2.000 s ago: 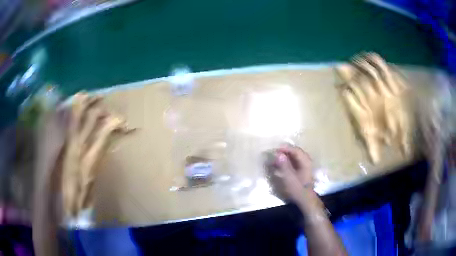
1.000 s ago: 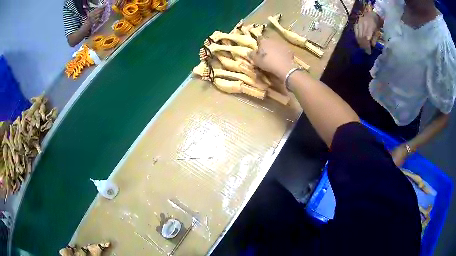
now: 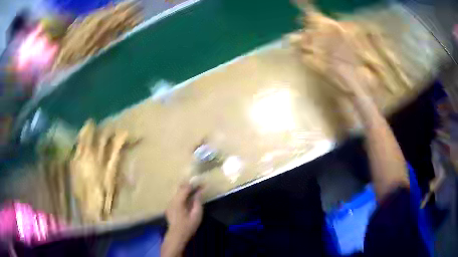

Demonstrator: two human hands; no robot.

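The head view is blurred. My right hand [image 3: 334, 52] is stretched out over the pile of tan limb pieces [image 3: 389, 62] at the right of the table; its fingers blend with the pieces, so its grip cannot be told. My left hand [image 3: 183, 208] is at the table's near edge with its fingers curled; whether it holds anything thin cannot be told. A small whitish dish [image 3: 204, 152] sits on a dark stain just beyond my left hand. Another pile of tan limb pieces [image 3: 95, 173] lies at the table's left.
A green belt [image 3: 201, 47] runs behind the tan table. A small white bottle [image 3: 162, 90] stands at the table's far edge. More tan pieces [image 3: 100, 30] lie beyond the belt. A blue crate [image 3: 354, 218] is below the near edge at right. Pink clothing shows at lower left.
The view has swung back from the right end of the table, so the dish and left pile are nearer the middle. My left hand has come into view. My right hand is still at the right pile.
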